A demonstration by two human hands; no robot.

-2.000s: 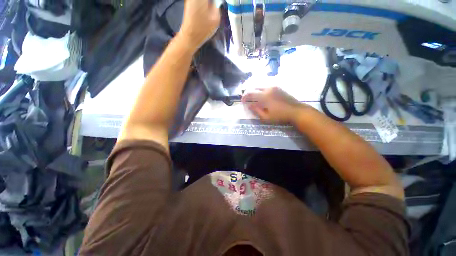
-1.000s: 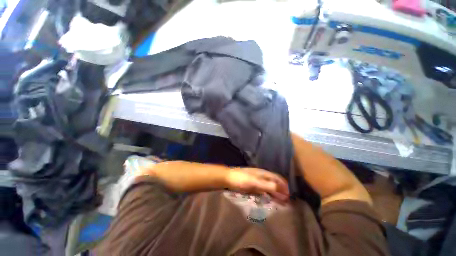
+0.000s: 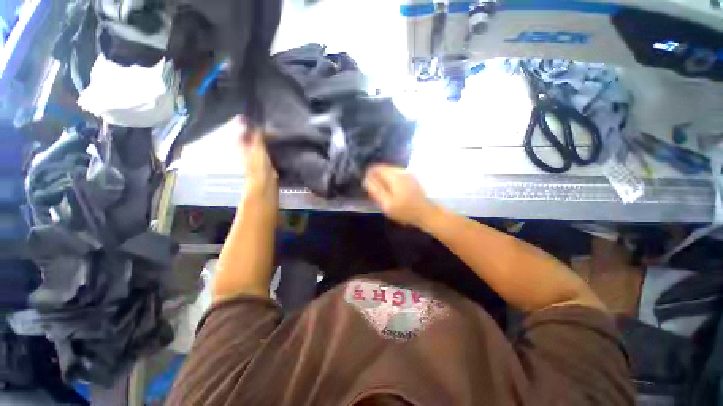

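A dark grey garment piece [image 3: 337, 119] lies bunched on the white machine table, left of the needle area. My left hand [image 3: 255, 148] is at its left side, partly hidden by the cloth and blurred, with dark cloth rising above it. My right hand [image 3: 394, 193] holds the garment's lower right edge near the table's front. The sewing machine head [image 3: 507, 32] is at the top right, with its presser foot and needle area [image 3: 452, 79] right of the cloth. The cloth does not reach under it.
Black scissors [image 3: 561, 136] lie right of the needle area. Pale blue-grey scraps [image 3: 591, 87] lie behind them, and a white label [image 3: 624, 181] is near the ruler edge. A large grey garment pile [image 3: 103, 262] hangs at the left, with a white bundle [image 3: 127, 91] on top.
The garment has moved from the table edge and my lap up onto the table. My left hand has moved from my chest to the cloth's left side. My right hand, hidden before, now shows.
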